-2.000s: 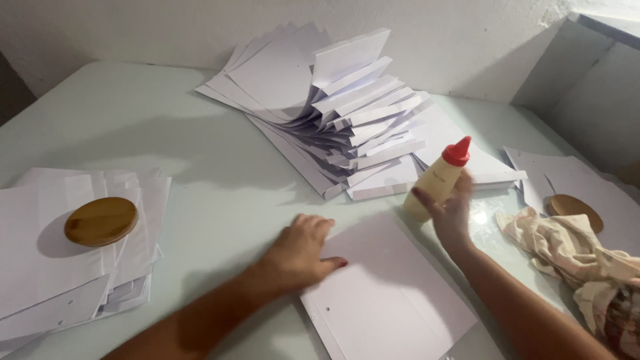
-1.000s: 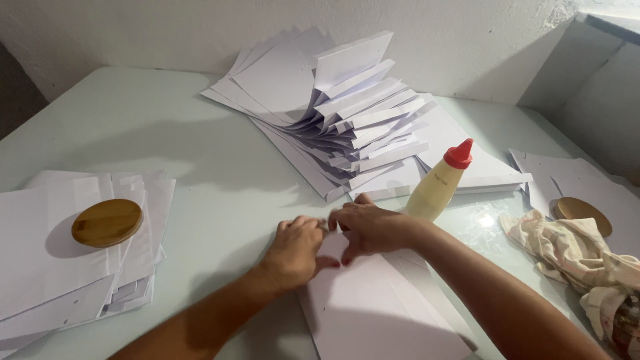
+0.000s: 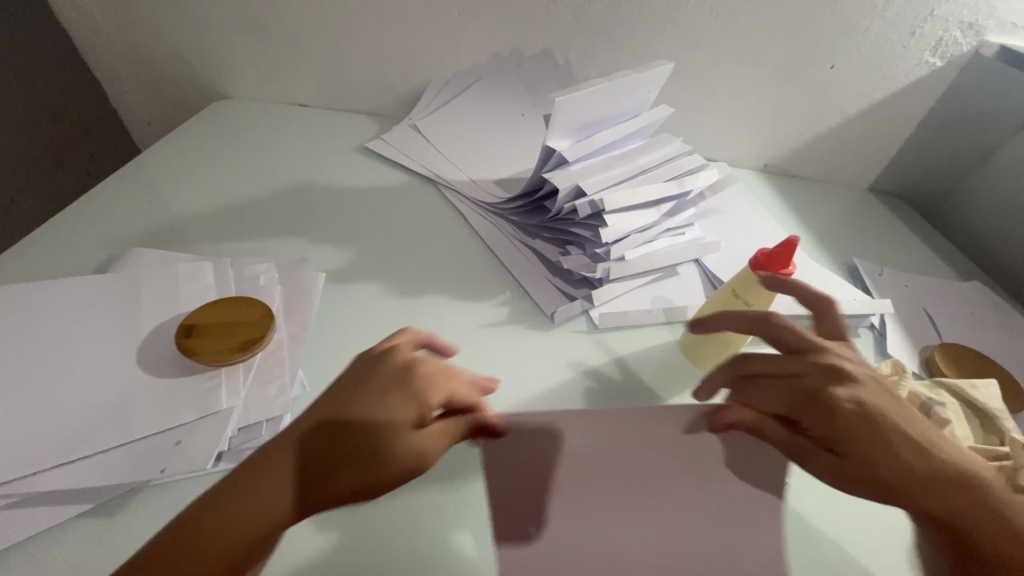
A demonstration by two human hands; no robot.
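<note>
A sheet of paper point(image 3: 640, 496), pinkish white in the shadow, lies at the bottom centre, its far edge running between my hands. My left hand point(image 3: 400, 424) has its thumb and fingertips at the sheet's far left corner, and they look closed on it. Over the far right corner is my right hand point(image 3: 816, 392), fingers spread and slightly blurred, the thumb near the paper's edge. Just behind those fingers stands a glue bottle point(image 3: 724, 316) with pale yellow contents and a red pointed cap. Whether a finger touches the bottle cannot be told.
Fanned white papers with folded flaps point(image 3: 512, 144) lie at the back. On the left, a brown oval disc point(image 3: 226, 330) rests on a paper stack point(image 3: 80, 360). To the right are more papers point(image 3: 920, 296), another brown disc point(image 3: 972, 372) and a cream cloth point(image 3: 960, 408). Walls border the table.
My hands were close together at the sheet's corner one second ago and are now apart, the right one moved rightward. The sheet has turned so its far edge runs across the view.
</note>
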